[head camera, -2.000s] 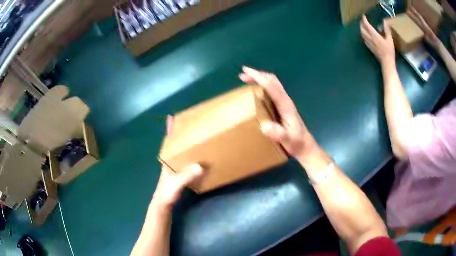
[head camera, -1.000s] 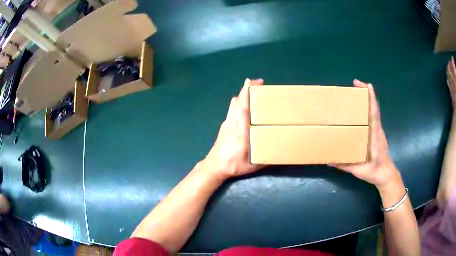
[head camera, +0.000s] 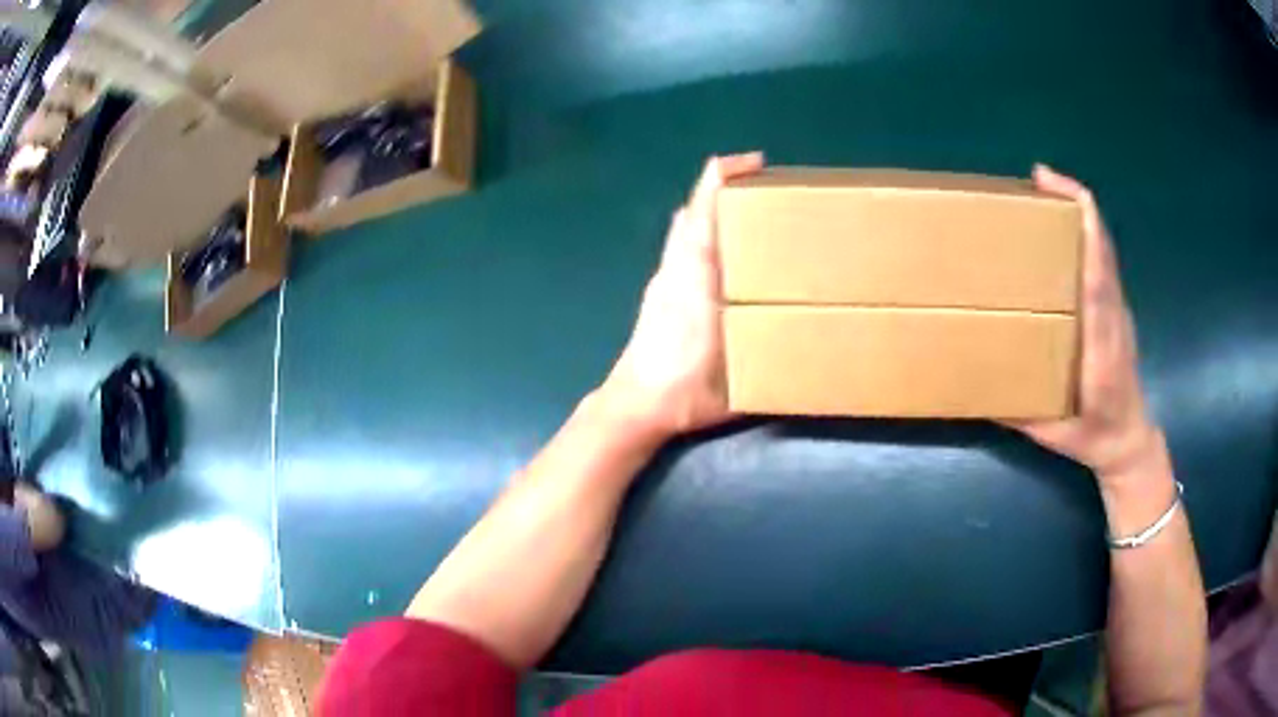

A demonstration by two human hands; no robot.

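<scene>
Two closed tan product boxes (head camera: 900,301) are held together, one against the other with a thin seam between them, low over the green bench. My left hand (head camera: 684,329) presses on their left end, fingertips at the far left corner. My right hand (head camera: 1110,343) presses on their right end, with the thumb side low at the near edge. The undersides of the boxes are hidden, so I cannot tell whether they touch the bench.
Two open mailer boxes with dark cords, one nearer the middle (head camera: 451,133) and one further left (head camera: 188,311), stand at the upper left. A black coiled bundle (head camera: 136,420) lies at the left of the green bench (head camera: 463,322). People are partly visible at both lower sides.
The view has swung left since two seconds ago, and the boxes have turned from slanted to level. In the last second, they sit slightly higher and further right in view, still between both hands.
</scene>
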